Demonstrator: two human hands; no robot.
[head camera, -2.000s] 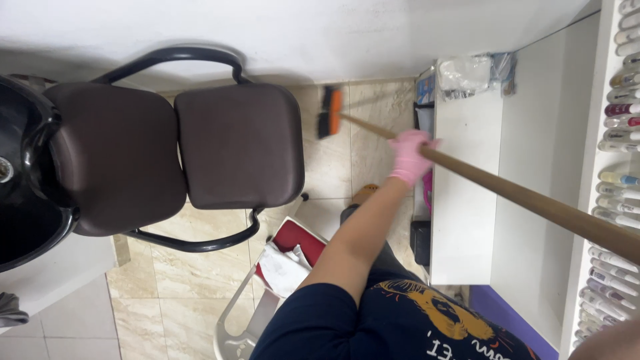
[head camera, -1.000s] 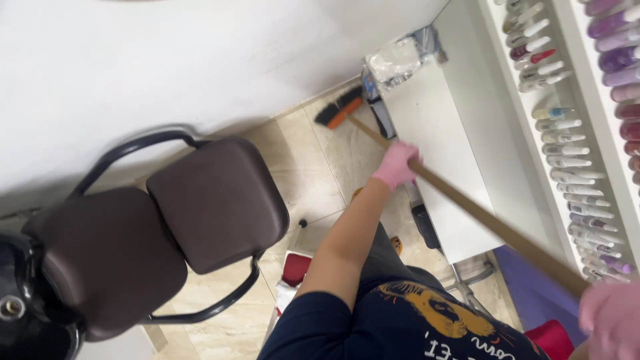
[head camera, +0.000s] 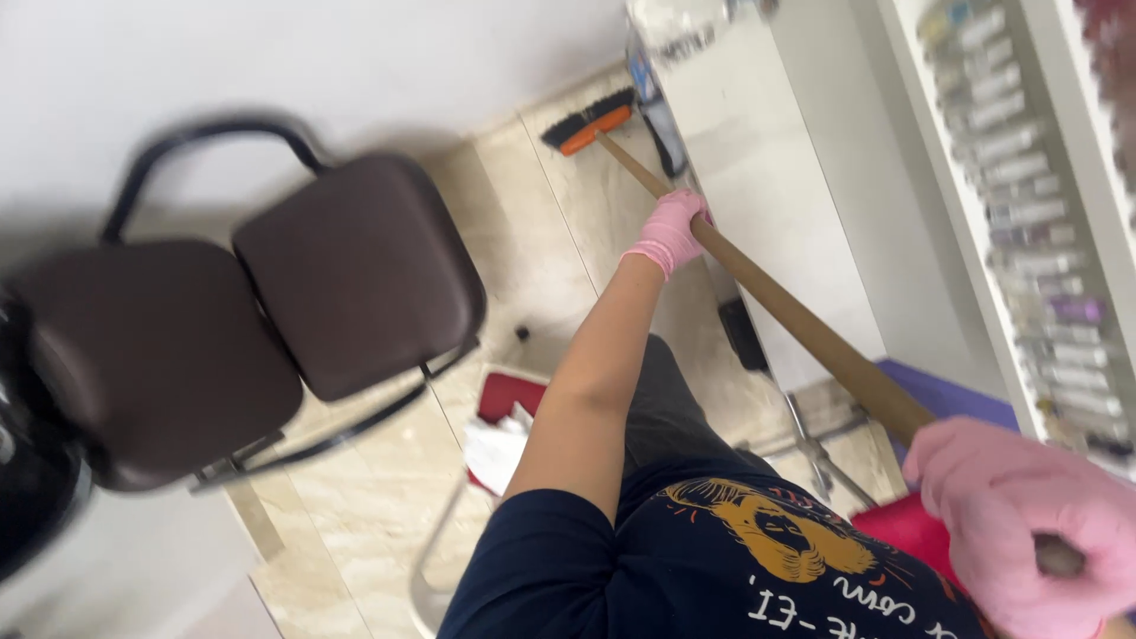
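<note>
A push broom has an orange head with black bristles (head camera: 589, 122), which rests on the tiled floor by the wall and the end of a white cabinet. Its long wooden handle (head camera: 790, 311) runs down to the lower right. My left hand (head camera: 673, 232), in a pink glove, is closed around the lower part of the handle, nearer the head. In another pink glove, my right hand (head camera: 1021, 524) grips the handle near its top end, whose tip shows through the curled fingers.
A brown padded salon chair (head camera: 359, 275) with black armrests stands at the left, beside a black wash basin (head camera: 35, 461). White shelves (head camera: 963, 213) with rows of small bottles are at the right. A red item with white cloth or paper (head camera: 501, 444) lies near a pale chair frame.
The broom head has moved away from the salon chair, along the wall to the cabinet's end. My right hand has come into view on the handle. The view has turned and shifted.
</note>
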